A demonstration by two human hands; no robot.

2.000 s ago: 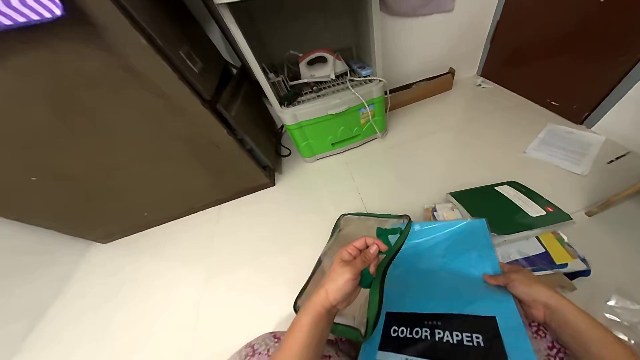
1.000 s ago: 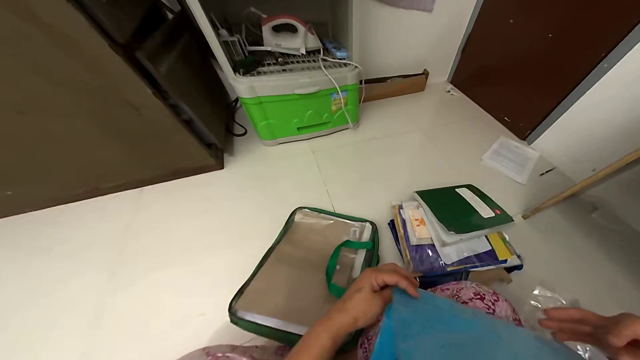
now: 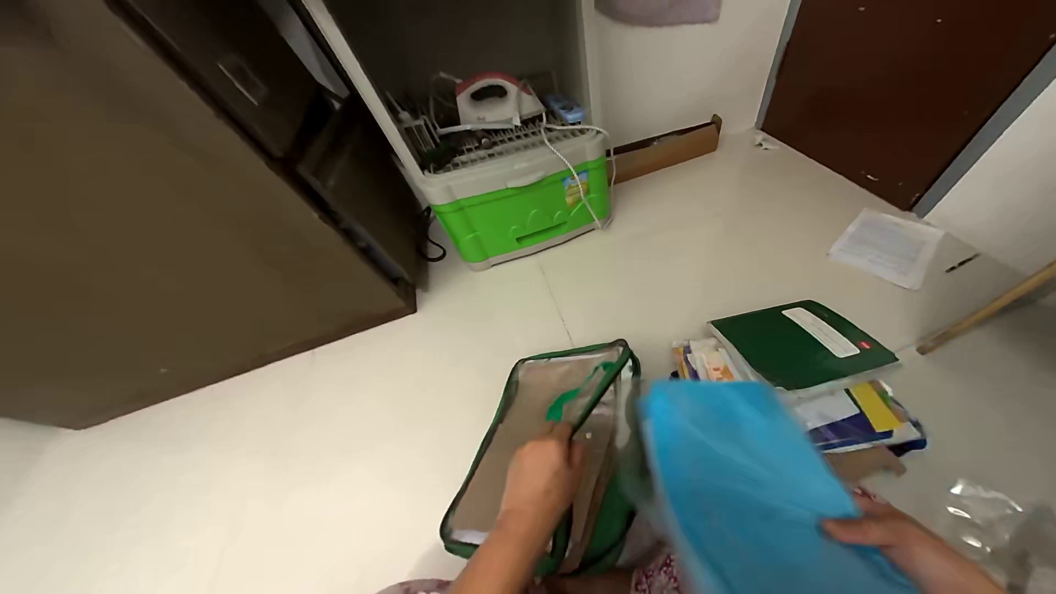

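Observation:
A clear zip case with green trim (image 3: 487, 462) lies on the floor in front of me, its top lifted along one side. My left hand (image 3: 544, 474) grips the green edge of that lifted flap. In my right hand (image 3: 887, 532) is a blue packet of paper (image 3: 742, 470), held by its right edge and blurred; it is just right of the case's opening. A green strap (image 3: 565, 404) shows on the flap. Part of the case's inside is hidden behind the packet and my left hand.
Right of the case, a green notebook (image 3: 796, 342) tops a stack of books and papers (image 3: 858, 421). Crumpled clear plastic (image 3: 982, 511) is at lower right. Farther off are a green plastic bin (image 3: 528, 214) with an iron (image 3: 495, 101) above, a brown cabinet (image 3: 206, 247), loose papers (image 3: 887, 247) and a wooden stick (image 3: 990, 305).
One second ago the case's cover lay flat and my left hand was on the blue packet. Now that hand lifts the flap, and the packet is in my right hand beside the case.

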